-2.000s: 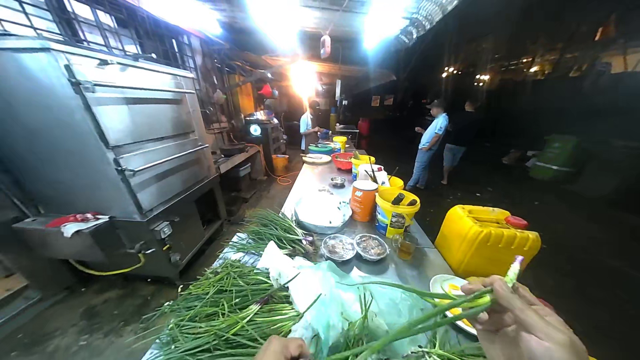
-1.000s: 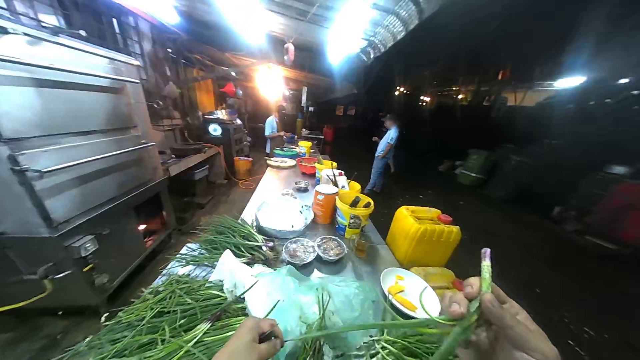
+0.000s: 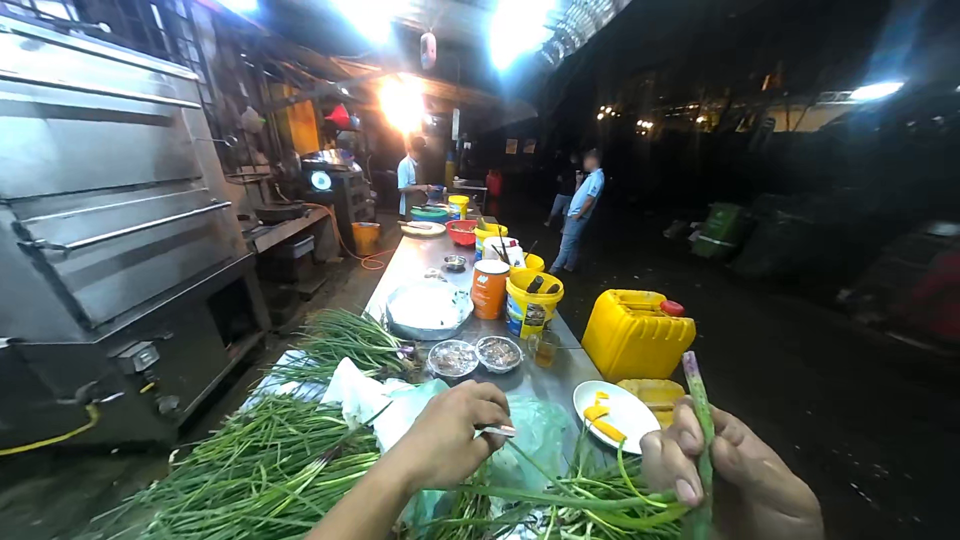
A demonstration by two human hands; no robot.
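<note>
My right hand grips a green onion stalk upright, its purplish root end at the top. My left hand is closed around a small thin object with a pale, shiny tip; its kind cannot be told. This hand is above a translucent green plastic bag and a white cloth or bag. A large heap of green onions lies at the lower left, with a smaller bunch behind it. More stalks lie below and between my hands.
A white plate with yellow pieces, two covered bowls, a round tray, an orange container and yellow buckets stand on the metal table. A yellow jerrycan is right. A steel oven stands left; people stand farther back.
My left hand has risen from the lower edge to over the green bag. My right hand still holds a stalk, now with its root end upright. The view has swung right since the first frame.
</note>
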